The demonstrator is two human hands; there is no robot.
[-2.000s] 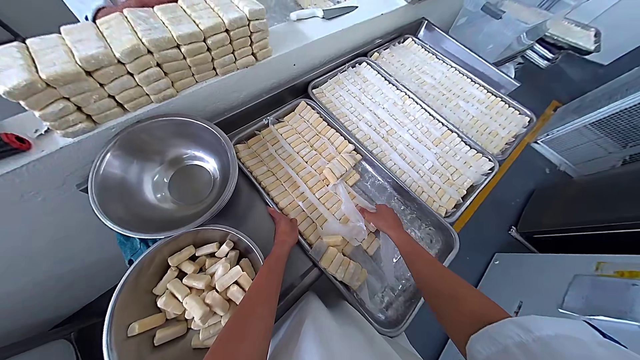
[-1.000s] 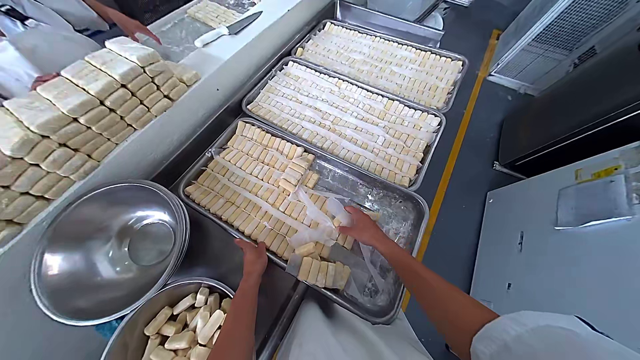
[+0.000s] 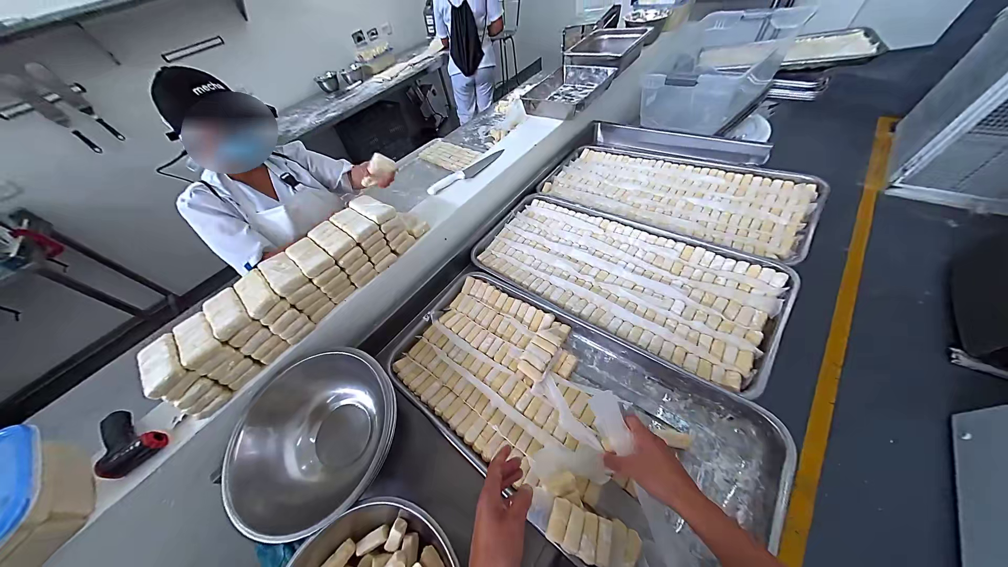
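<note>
My right hand (image 3: 650, 461) grips a thin translucent plastic strip (image 3: 610, 421) over the near metal tray (image 3: 756, 449). Rows of pale dough sticks (image 3: 472, 378), with more strips laid across them, fill the left part of that tray. My left hand (image 3: 504, 504) is at the tray's near left edge, fingers apart and curved, beside the sticks; whether it touches one is hard to tell. Crumpled plastic lies between my hands, and a short row of dough sticks (image 3: 591, 531) lies just below it. The tray's right part shows bare, floury metal.
Beyond are two full trays (image 3: 630, 291), (image 3: 685, 201). To the left stand an empty steel bowl (image 3: 315, 441), a bowl of dough sticks (image 3: 394, 543) and stacked dough blocks (image 3: 260, 295) on a ledge. A knife (image 3: 465, 173) lies near a co-worker (image 3: 252, 189). Another person (image 3: 470, 47) stands farther back.
The view has tilted up, bringing the co-worker and the back of the room into sight. My left hand's fingers are lifted and more spread than before. My right hand keeps hold of the plastic.
</note>
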